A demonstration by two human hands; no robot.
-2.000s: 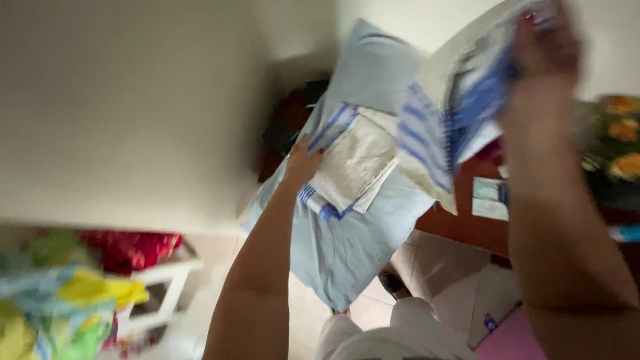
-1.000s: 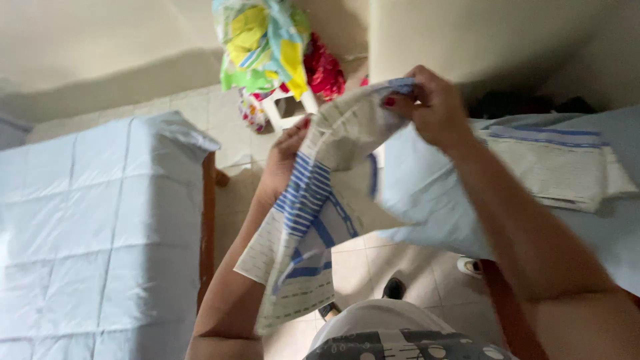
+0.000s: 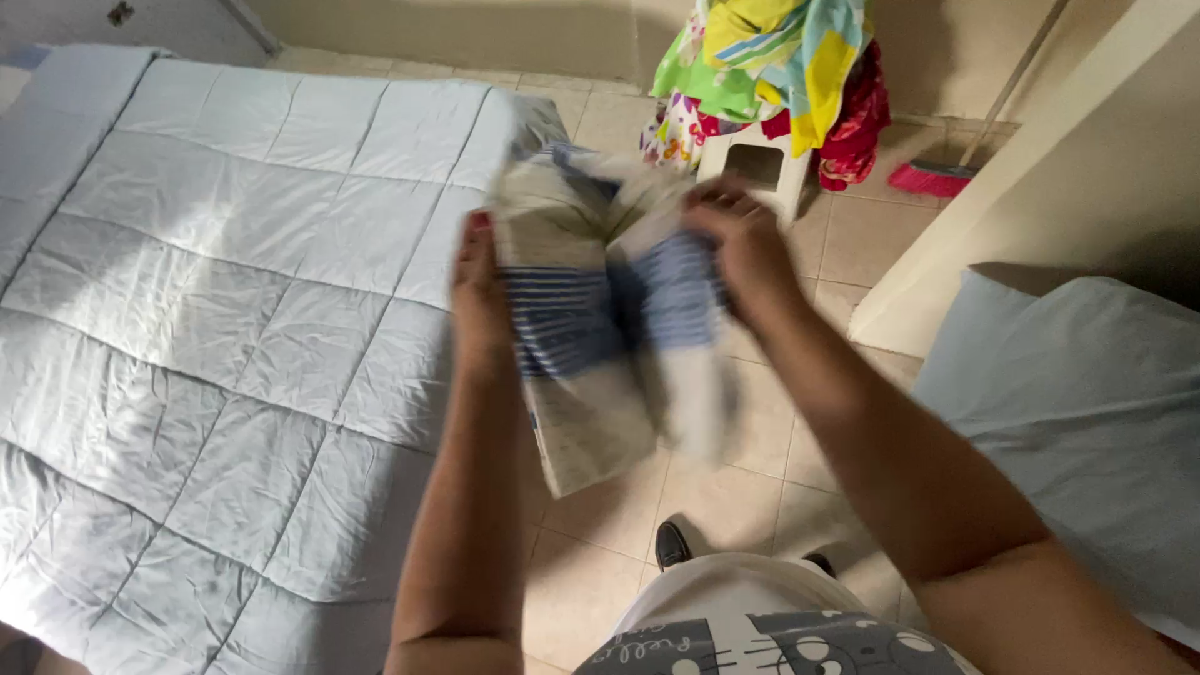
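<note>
A cream cloth with blue stripes [image 3: 572, 319] hangs folded and partly blurred between my hands, above the tiled floor. My left hand [image 3: 478, 272] grips its left edge near the top, beside the corner of the bed. At the cloth's upper right, my right hand [image 3: 741, 239] pinches the fabric, its fingers partly hidden by blur. The lower ends of the cloth hang free, with a dark gap between the two halves.
A bed with a light blue quilted comforter [image 3: 234, 253] fills the left. Ahead stands a white plastic stool [image 3: 797, 173] under colourful cloths [image 3: 750, 56], near a pink broom [image 3: 933, 178]. A light blue pillow [image 3: 1087, 403] lies at right, by a wall edge [image 3: 1012, 141].
Two seconds ago my left hand touched folded cloth on the pillow; now both hands hold the striped cloth in the air. The view has swung toward the bed.
</note>
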